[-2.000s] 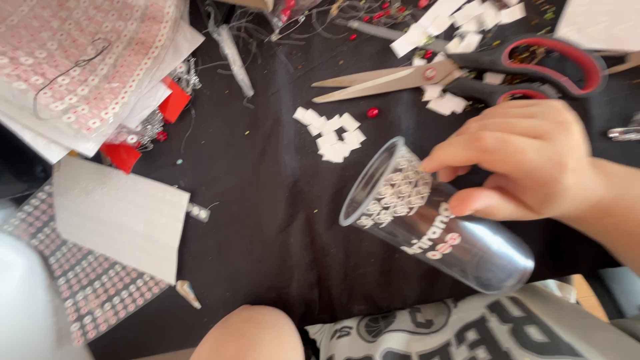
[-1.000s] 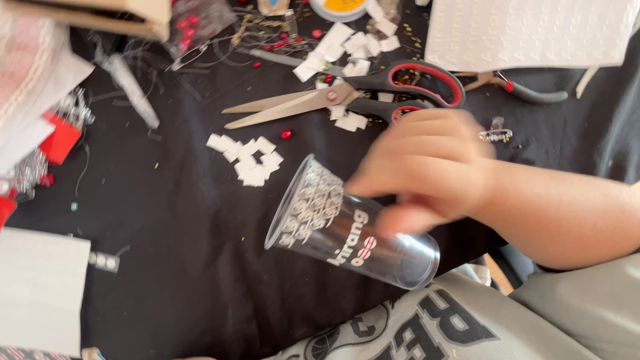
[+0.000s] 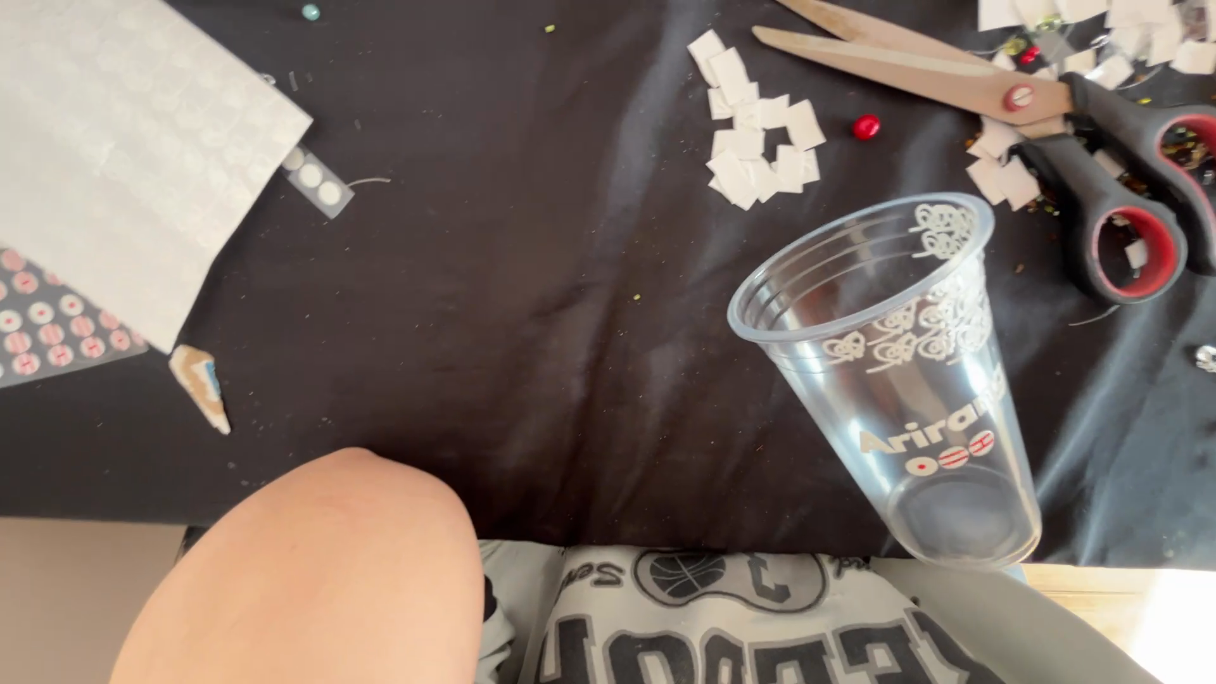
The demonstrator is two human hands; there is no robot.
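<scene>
A clear plastic cup (image 3: 912, 389) with a thick rim, white stickers round its upper wall, and printed letters with small red-and-white round marks lower down, is near the front edge of the black cloth. No hand touches it. Neither my left hand nor my right hand is in view. Small white paper squares (image 3: 763, 142) lie in a loose ring behind the cup, beside a red bead (image 3: 865, 127). Scissors with black and red handles (image 3: 1073, 104) lie to the right, blades partly apart.
A white textured sheet (image 3: 133, 123) covers part of a sheet of round red-and-white stickers (image 3: 71, 332) at the left. A strip of white dots (image 3: 318, 180) and a small torn scrap (image 3: 199, 380) lie near it. A bare limb (image 3: 313, 579) shows at the front edge.
My right hand has let go of the cup and left the view. The cup was tilted in that hand before. The view has moved left and closer.
</scene>
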